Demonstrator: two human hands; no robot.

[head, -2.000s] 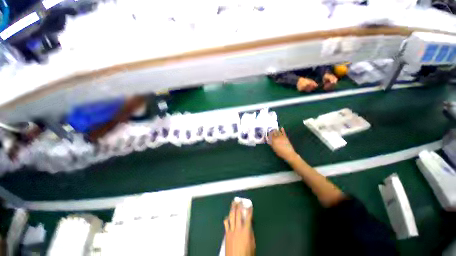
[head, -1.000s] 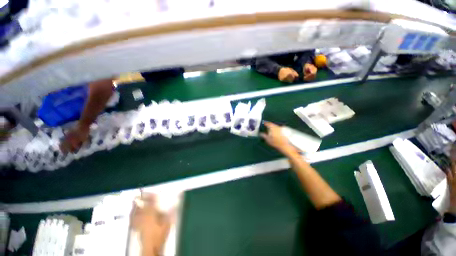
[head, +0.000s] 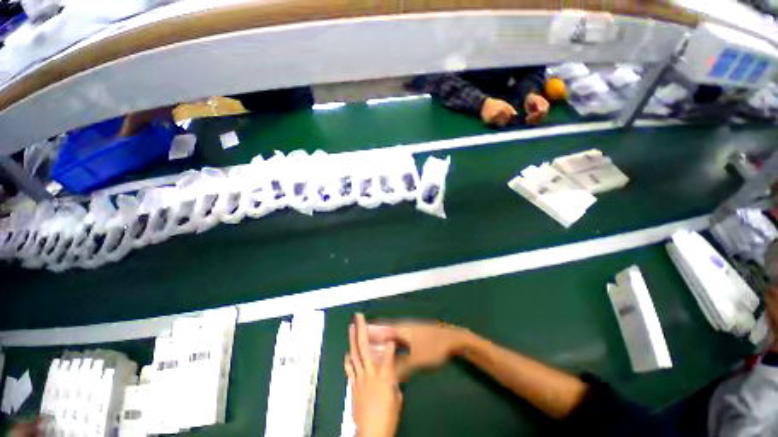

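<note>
My left hand (head: 373,380) lies over a narrow white carton (head: 347,416) near the front centre; only a thin strip of the carton shows beside the palm. My right hand (head: 426,346) is blurred and reaches in from the right, its fingers against my left fingers at the carton's upper end. Whether it holds a pouch is hidden. A long overlapping row of bagged products (head: 299,188), white pouches with dark centres, lies across the belt. The pouch at its right end (head: 432,188) stands slightly apart.
Cartons stand upright at front left (head: 192,371), with a narrow group (head: 295,375) beside them. Loose cartons lie on the belt (head: 559,192) and at right (head: 640,320). A blue bin (head: 115,154) is behind the row. A person's hands rest across the belt. The shelf (head: 367,51) spans above.
My right hand has come back from the belt to my left hand, which has moved right from the carton group. The carton beside my right hand now lies with the others on the belt.
</note>
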